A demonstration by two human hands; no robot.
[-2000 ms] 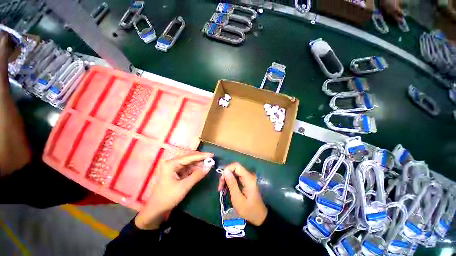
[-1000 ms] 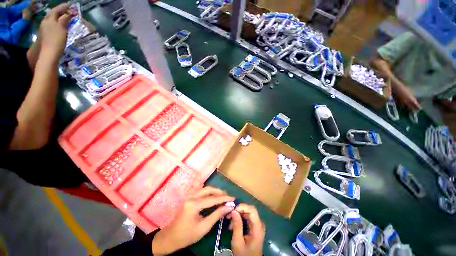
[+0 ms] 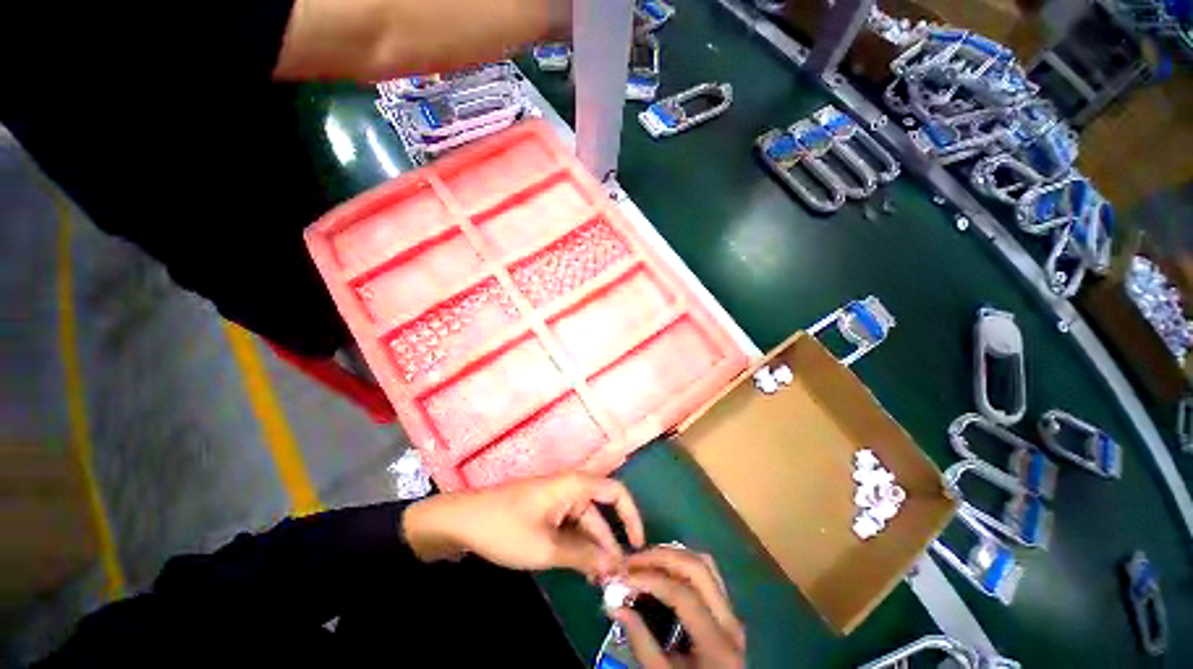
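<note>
My left hand (image 3: 530, 523) and my right hand (image 3: 687, 608) meet fingertip to fingertip at the lower middle, in front of the parts box (image 3: 811, 490). A small white plastic part (image 3: 616, 593) shows between the fingertips of both hands. A looped product (image 3: 612, 647) lies beneath my right hand, partly hidden by the fingers. Several white parts (image 3: 874, 494) lie loose in the shallow cardboard box.
A pink-red parts tray (image 3: 523, 307) stands left of the box, with glittery tiny parts in some compartments. Looped products (image 3: 827, 157) lie on the green surface. A metal post (image 3: 602, 92) stands behind the tray. A neighbour's arm (image 3: 419, 39) crosses the top left.
The view has turned, so tray and box appear further right. My hands have closed together around the white part. The heap of looped products at the right has mostly left the view.
</note>
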